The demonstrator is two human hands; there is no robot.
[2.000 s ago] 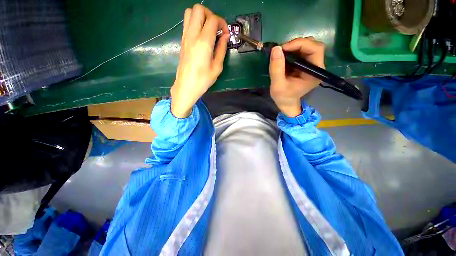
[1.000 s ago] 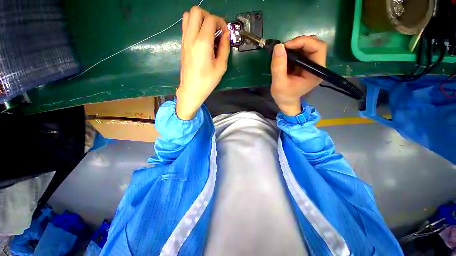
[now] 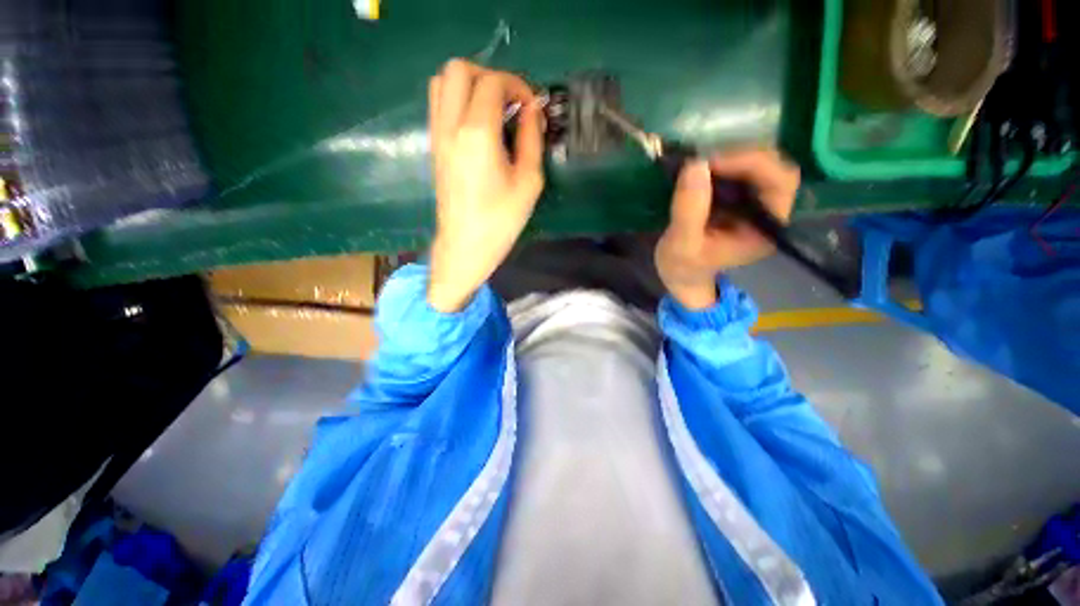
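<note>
My right hand (image 3: pixel 725 227) holds the black soldering iron (image 3: pixel 764 221) like a pen; its thin metal tip points up and left over the dark fixture (image 3: pixel 592 113). My left hand (image 3: pixel 483 166) pinches a small thing at the fixture's left side, beside a small dark and silvery module (image 3: pixel 554 115). The fingers partly hide it. Solder wire (image 3: pixel 494 43) shows faintly behind my left hand. The frame is blurred, so I cannot tell whether the tip touches anything.
A stack of blister trays (image 3: pixel 95 118) stands at the left. A green plastic tray (image 3: pixel 829 118) with a round brown-grey cup (image 3: pixel 953 53) is at the right, beside black cables (image 3: pixel 1019 130). A small white-and-yellow piece (image 3: pixel 368 8) lies at the top edge.
The bench and fixture sit lower in the view. The iron's tip has moved right, away from the module. My right hand has moved right and down. My left hand keeps its pinch.
</note>
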